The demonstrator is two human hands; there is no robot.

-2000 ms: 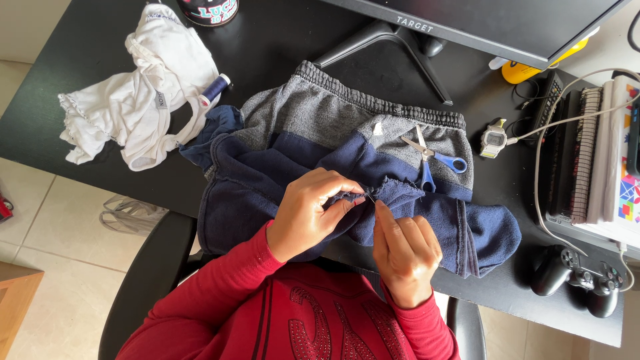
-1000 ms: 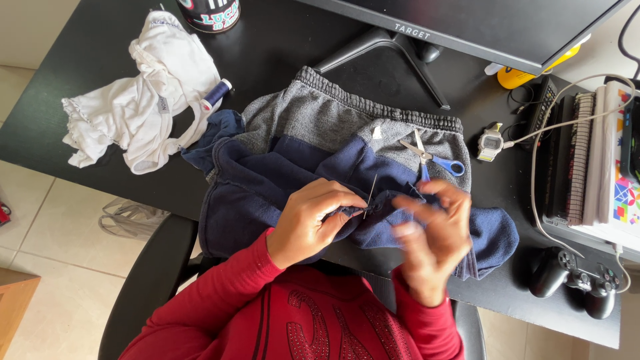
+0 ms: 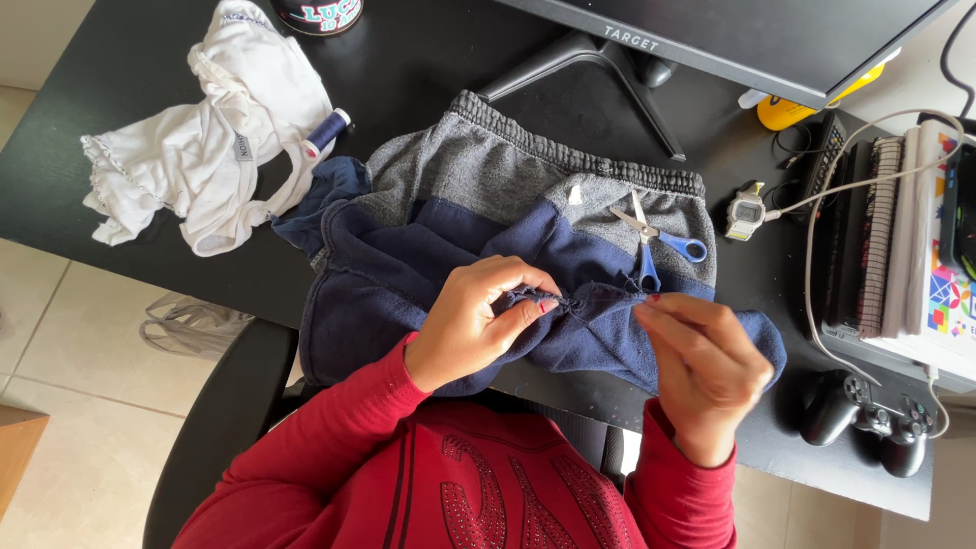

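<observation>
Grey and navy fleece pants [image 3: 412, 252] with an elastic waistband lie across the desk's front. My left hand [image 3: 492, 313] pinches a frayed navy edge of them between thumb and forefinger. To its right, my right hand [image 3: 705, 358] has its thumb and fingertips closed together beside the same edge; a thin thread seems to run between the hands, and whether a needle is in the fingers cannot be seen. Partly opened scissors with blue handles [image 3: 648, 232] rest on the fabric just above my right hand. A spool of dark blue thread [image 3: 326, 133] leans by the white garment [image 3: 229, 122].
A monitor stand [image 3: 587, 57] is behind the pants. On the right are a digital watch [image 3: 745, 213], a cable, notebooks [image 3: 884, 229] and a black game controller [image 3: 869, 419]. A black tin [image 3: 320, 11] stands at the back left. A black chair [image 3: 221, 427] is below the desk.
A second ago my right hand was blurred in motion and a needle stood up near my left fingers. Now the right hand is at the fabric edge, farther right, and the needle cannot be made out.
</observation>
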